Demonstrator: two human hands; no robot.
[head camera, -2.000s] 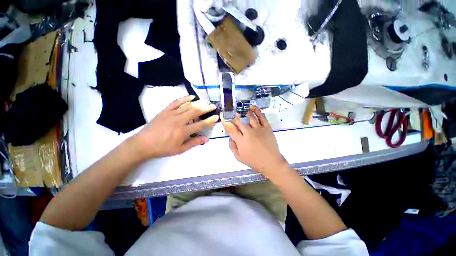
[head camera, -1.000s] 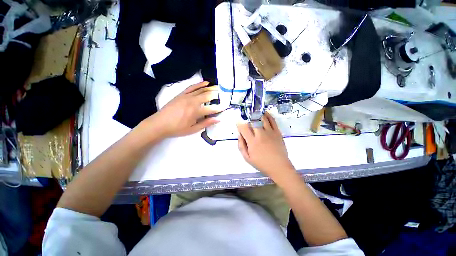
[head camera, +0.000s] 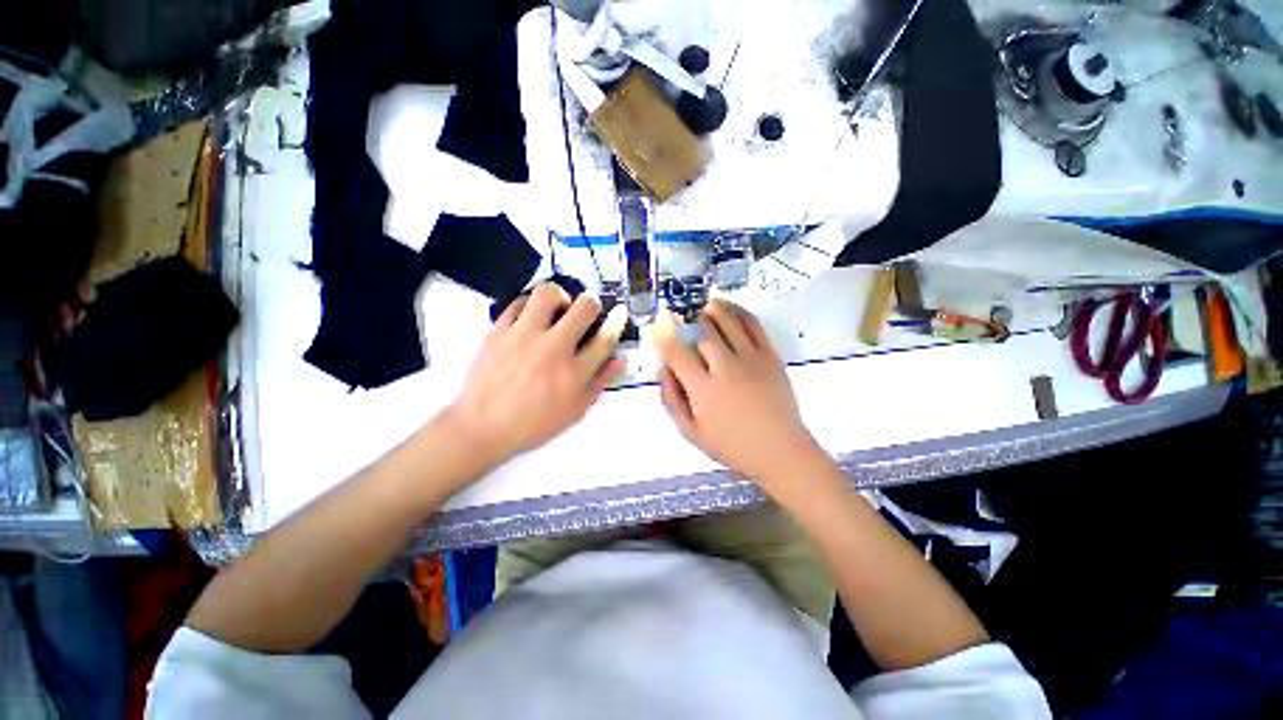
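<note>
The white sewing machine head stands in front of me, with its needle area at its left end. A small black piece lies left of the needle, partly under the fingers of my left hand. My right hand lies just right of the presser foot, fingertips beside the small metal guide; I cannot tell if it holds anything. A chain of black pieces lies left of and behind the needle. The fingertips hide the fabric at the foot.
Dark red scissors, an orange-handled tool and small tools lie at the right. A dark pile rests on cardboard at the left. A black strip drapes over the machine arm. The table's front edge runs before me.
A dark curved piece that showed between my hands one second ago no longer shows there. Black fabric now shows at my left fingertips. The black chain has shifted beside the needle. The camera view has moved.
</note>
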